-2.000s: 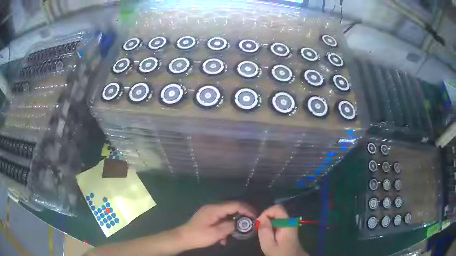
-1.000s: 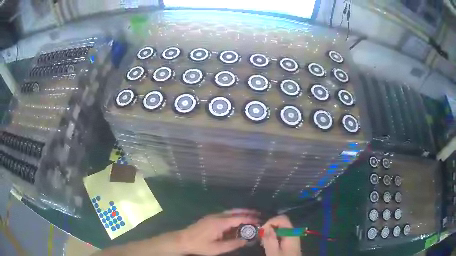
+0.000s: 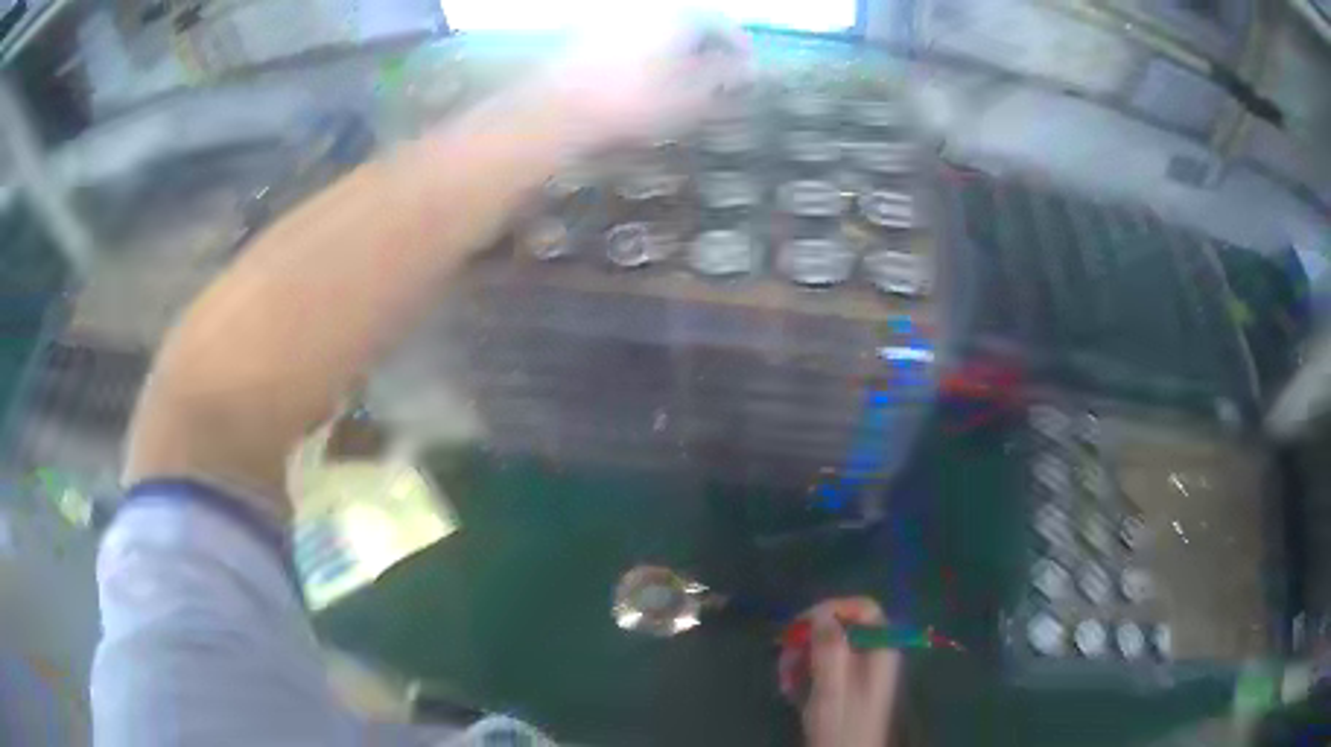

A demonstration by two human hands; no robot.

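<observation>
My left hand (image 3: 657, 73) is blurred and reaches over the far edge of the central tray stack (image 3: 657, 358); whether it holds a disc cannot be told. My left forearm crosses the stack and hides part of its ringed discs (image 3: 723, 251). My right hand (image 3: 847, 671) is near the front of the green mat, shut on the test probe (image 3: 883, 638), whose red front points left. A shiny round holder (image 3: 657, 601) lies on the mat left of my right hand, with no ringed disc visible in it.
The right tray (image 3: 1197, 540) is partly filled with small discs. The yellow dot sheet (image 3: 372, 533) lies at the left with a brown pad on it. Blurred trays stand at far left. A bright white screen (image 3: 788, 12) is behind the stack.
My left hand has left the disc at the front and swung up and forward over the central stack. My right hand still holds the probe, slightly farther right. The view has shifted and blurred.
</observation>
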